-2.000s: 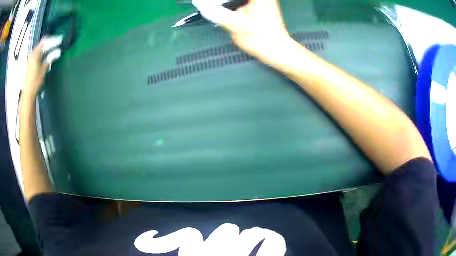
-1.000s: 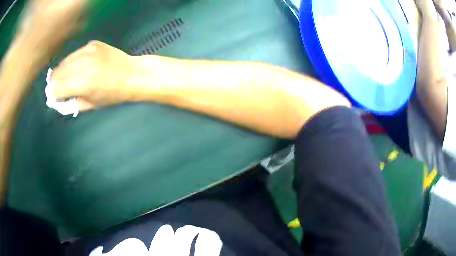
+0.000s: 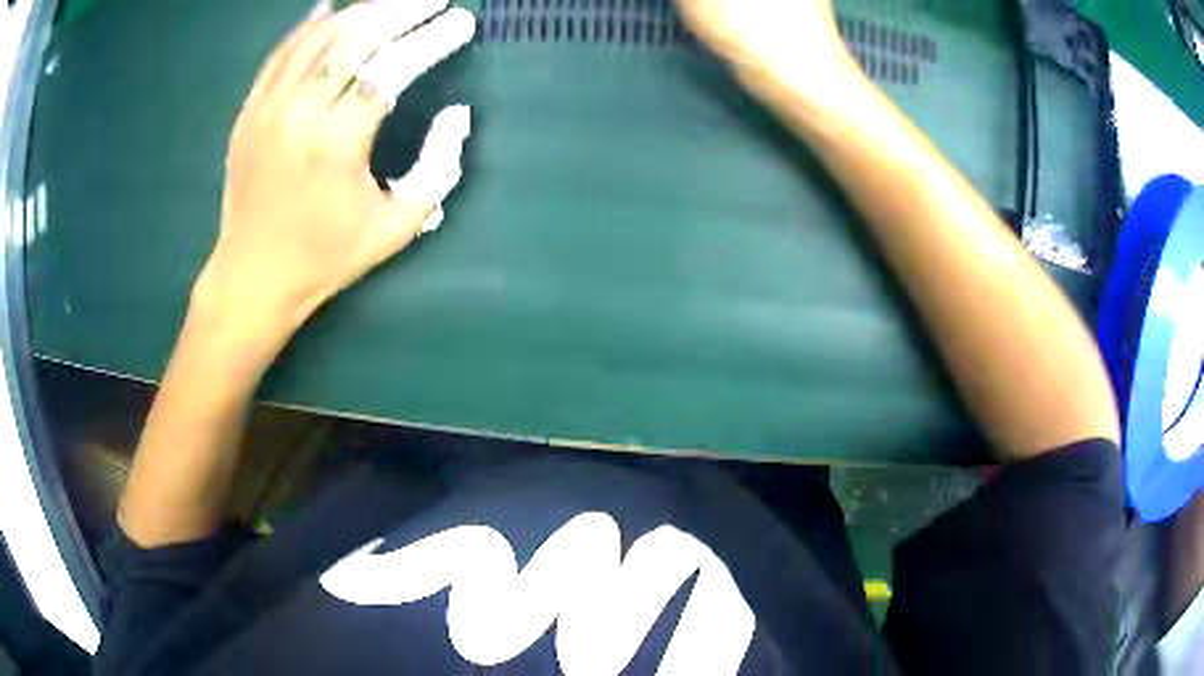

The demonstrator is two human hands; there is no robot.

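Observation:
The strip of small dark die-cut parts (image 3: 581, 24) lies flat at the top of the dark green mat (image 3: 581, 291), in two rows. My left hand (image 3: 330, 159) is over the mat at the upper left, white finger cots on thumb and fingertips. Its thumb and fingers are apart at the strip's left end, with nothing seen between them. My right hand (image 3: 766, 20) is at the top edge over the strip's right part. Its fingers are cut off by the picture's edge, so what it holds is hidden.
A blue-rimmed reel (image 3: 1162, 357) stands at the right edge. A black rectangular frame-like thing (image 3: 1067, 145) lies at the mat's upper right, with a shiny whitish patch at its lower end. A pale rail (image 3: 20, 304) runs down the left side.
The view has swung back from the right. My left hand now shows spread beside the strip. My right hand has moved from low on the mat's left up to the strip and past the top edge.

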